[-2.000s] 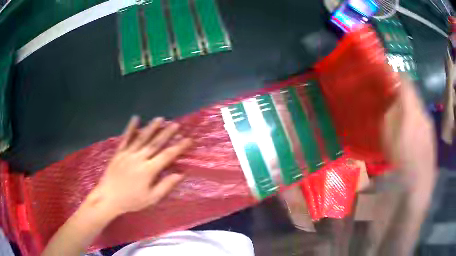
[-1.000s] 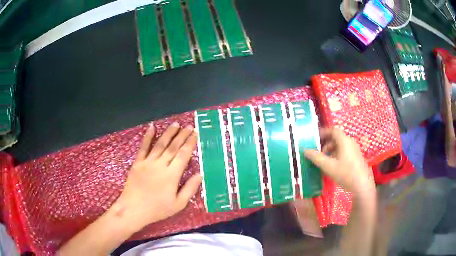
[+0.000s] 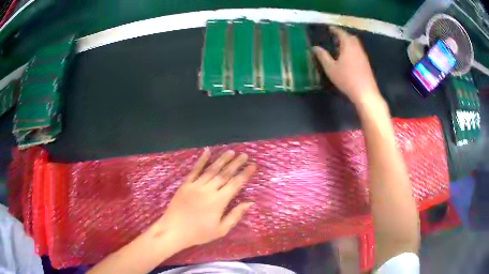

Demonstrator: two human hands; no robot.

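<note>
A long strip of red bubble wrap (image 3: 300, 187) lies across the front of the black bench. My left hand (image 3: 206, 206) rests flat on it, fingers spread, holding nothing. A small stack of green PCB panels (image 3: 244, 59) lies at the back centre, against the pale edge strip. My right hand (image 3: 346, 61) is at the stack's right edge, slightly blurred, with thumb and fingers apart. Whether its thumb touches the panels is unclear. No panel shows on top of the red wrap.
More green panel stacks (image 3: 43, 91) stand at the back left. A lit smartphone (image 3: 433, 67) leans before a small fan (image 3: 456, 40) at the back right. Another green panel piece (image 3: 466, 109) lies at the far right. Folded red wrap (image 3: 48, 208) lies at the left end.
The panel under my right hand no longer shows; red wrap covers that area. My right hand has moved from the wrap to the back stack. My left hand stays on the wrap. The view has shifted.
</note>
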